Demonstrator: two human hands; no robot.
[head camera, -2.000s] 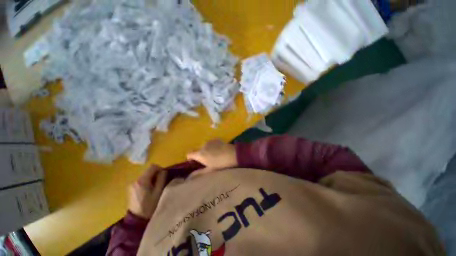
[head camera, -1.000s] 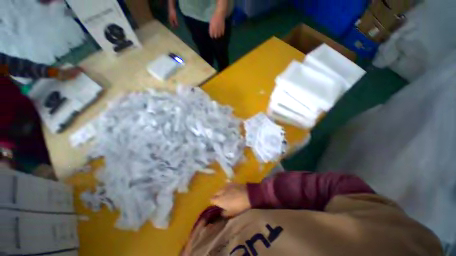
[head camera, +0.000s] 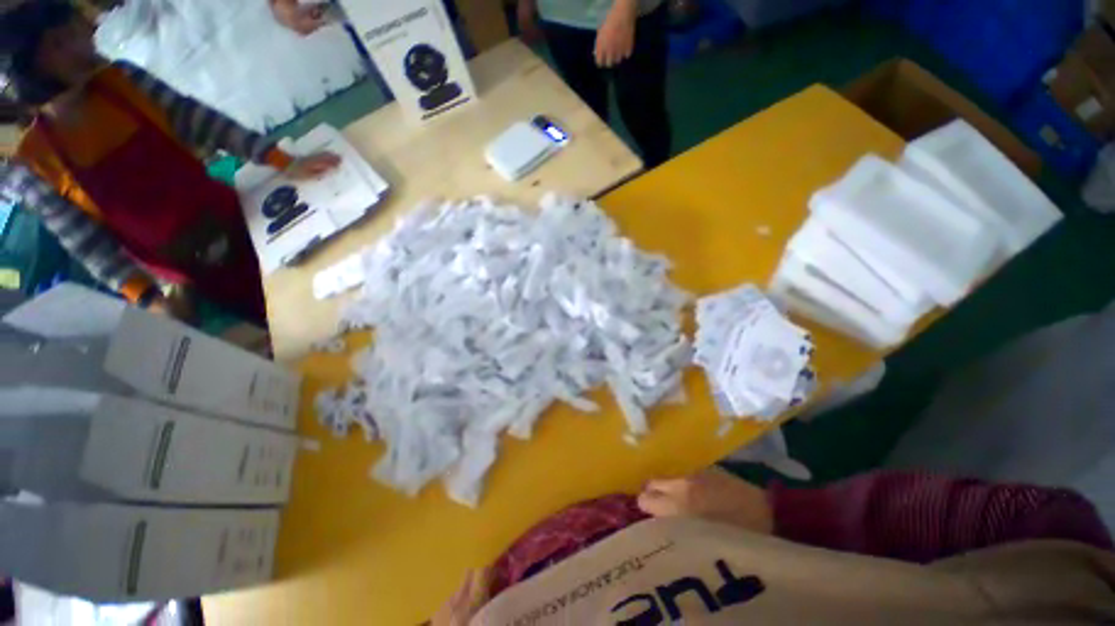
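My right hand (head camera: 709, 499) is closed at the upper edge of my tan apron (head camera: 795, 575), beside dark red cloth. My left hand (head camera: 459, 602) is at the apron's left edge, small and cut off by the bottom of the picture; its grip is unclear. Beyond my hands, a big heap of small white-grey packets (head camera: 526, 318) lies across the yellow table (head camera: 404, 550) and a pale board. A loose pile of printed leaflets (head camera: 756, 355) lies right of the heap. White foam pads (head camera: 905, 232) are stacked at the right end.
Grey-white cartons (head camera: 183, 452) stand at left. A digital scale (head camera: 526, 147), an upright printed carton (head camera: 422, 61) and flat cartons (head camera: 312, 190) are on the pale board (head camera: 367, 135). A person (head camera: 135, 159) reaches onto the flat cartons; another stands beyond. A brown carton (head camera: 929, 104) is behind the foam.
The view has lifted and swung left, bringing in the people, scale and more cartons. My left hand, visible at first, then hidden, now shows only partly at the bottom. My right hand stays at the apron.
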